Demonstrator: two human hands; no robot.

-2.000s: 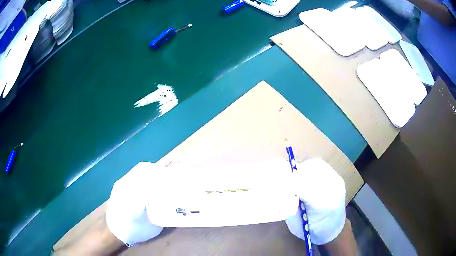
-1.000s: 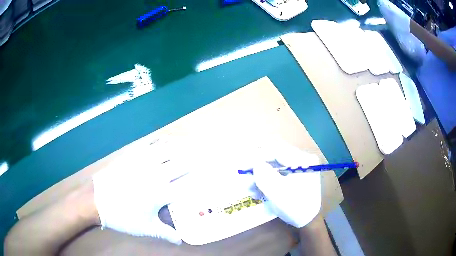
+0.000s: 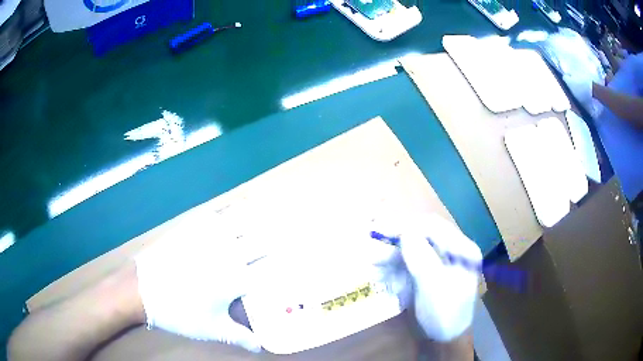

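A white router (image 3: 317,317) lies on the cardboard mat (image 3: 366,151), its row of yellow ports and a small red dot facing me. Its upper outline is washed out by glare. My left hand (image 3: 190,296), in a white glove, holds the router's left side. My right hand (image 3: 441,278), also gloved, is at the router's right end and grips a blue pencil (image 3: 384,238). The pencil passes through the fingers, and its far end is blurred. Whether the right fingers touch the router is hard to tell.
White covers (image 3: 546,169) lie on cardboard at the right. Across the green belt (image 3: 233,70) are a blue battery pack (image 3: 192,37), an open housing with a green board (image 3: 381,17) and a blue-and-white box (image 3: 141,25). Another person's arm (image 3: 620,102) shows at upper right.
My right hand has moved slightly right and down with the pencil. A blue-and-white box has come into view at upper left. The battery pack and open housing have shifted left in view.
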